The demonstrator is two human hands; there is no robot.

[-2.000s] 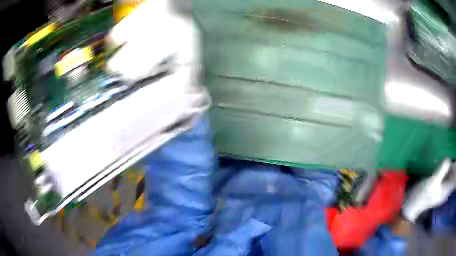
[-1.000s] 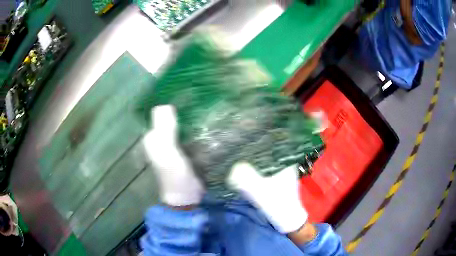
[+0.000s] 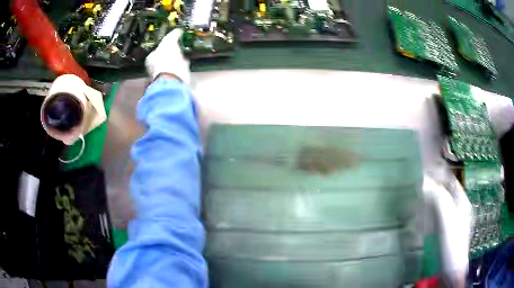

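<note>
My left hand (image 3: 169, 58), in a white glove and blue sleeve, reaches forward to the front rim of a black pallet (image 3: 211, 53) on the dark green conveyor. Its fingers overlap the rim and parts of the green circuit board (image 3: 217, 29); whether they grip is unclear. The board carries a long pale heatsink (image 3: 201, 12) and yellow parts. A blurred white shape at the lower right, beside the pad, may be a glove; I cannot tell whether it is my right hand.
More loaded pallets (image 3: 296, 34) stand along the conveyor. A grey-green pad (image 3: 315, 208) lies before me on bare metal (image 3: 304, 95). Solder-side-up boards (image 3: 470, 121) lie right. At left are an orange-red tube (image 3: 45, 39), a cream piece with a dark opening (image 3: 73, 107) and a black tray (image 3: 45, 225).
The view has swung from the red-lined tray to the bench and conveyor. The green board between both my hands one second ago is no longer in them there; my left hand has reached the conveyor.
</note>
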